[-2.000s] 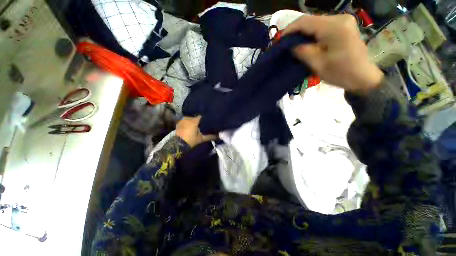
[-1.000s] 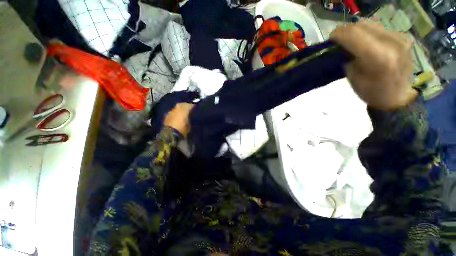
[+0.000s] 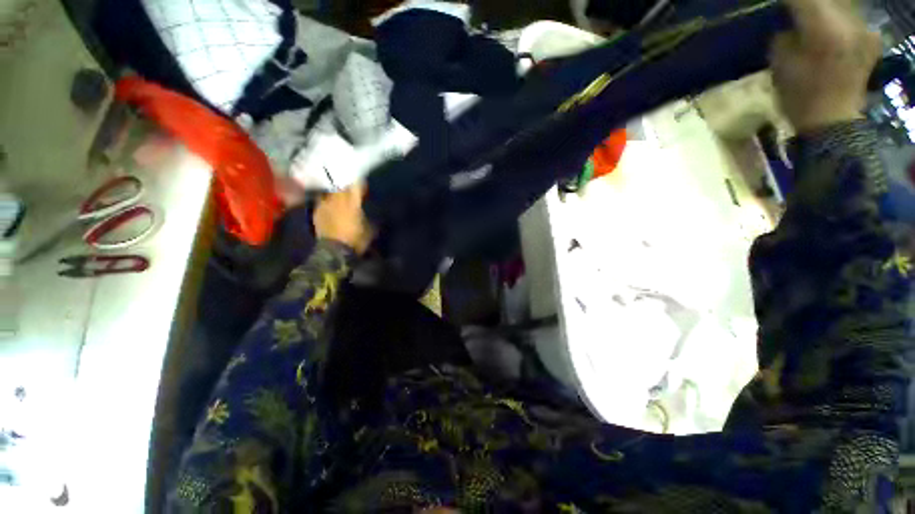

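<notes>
A navy garment piece [image 3: 502, 151] is stretched between my two hands, rising from the lower left to the upper right. A yellowish strip shows along its upper part, and a small white mark near its middle. My left hand [image 3: 343, 216] is closed on its lower end, beside a blurred white checked part [image 3: 346, 161]. My right hand [image 3: 825, 65], blurred and raised at the upper right, is closed on the other end. The fingertips of my right hand are hard to make out.
Checked and navy cloth [image 3: 216, 45] is heaped ahead. A red plastic bag [image 3: 236, 171] hangs over the left table's edge, by shears [image 3: 118, 213] and snips [image 3: 103, 265]. White fabric [image 3: 652, 291] covers the right table, with an orange-red pouch [image 3: 607, 154] partly hidden.
My right hand has moved up and to the right, pulling the navy piece longer and higher. My left hand has moved slightly left. The piece now covers most of the pouch.
</notes>
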